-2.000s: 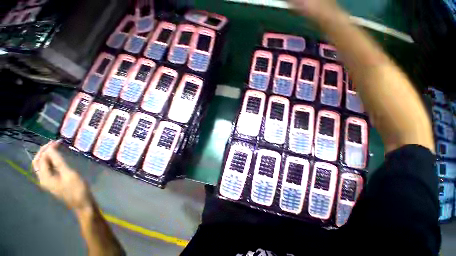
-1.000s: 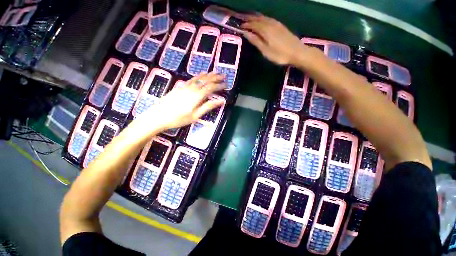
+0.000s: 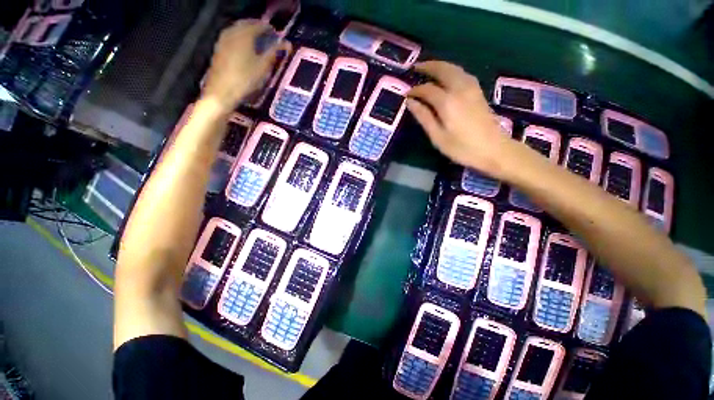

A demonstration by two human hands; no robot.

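Observation:
Pink-rimmed keypad phone units [image 3: 340, 98] lie in rows in a shiny black blister tray [image 3: 333, 262] at left centre. My left hand [image 3: 241, 64] is over the tray's upper left corner, with its fingers at the units there. One unit [image 3: 280, 16] sticks up beyond the fingers, blurred. Whether the hand grips one is hidden. My right hand [image 3: 452, 109] is at the tray's upper right corner, fingertips bent together at the top end of a tilted unit [image 3: 380, 117]. Whether they pinch it is unclear. My left forearm covers the tray's left side.
A second black tray [image 3: 419, 269] of similar units lies on the right, partly under my right forearm. Both trays are on a green surface [image 3: 364, 293] with pale stripes. Dark stacked trays [image 3: 59, 66] stand at upper left. Cables and a yellow floor line show at lower left.
My left hand has moved from the left tray's middle up to its upper left corner. My right hand has moved slightly right and down, off the sideways unit. The trays appear shifted right and down.

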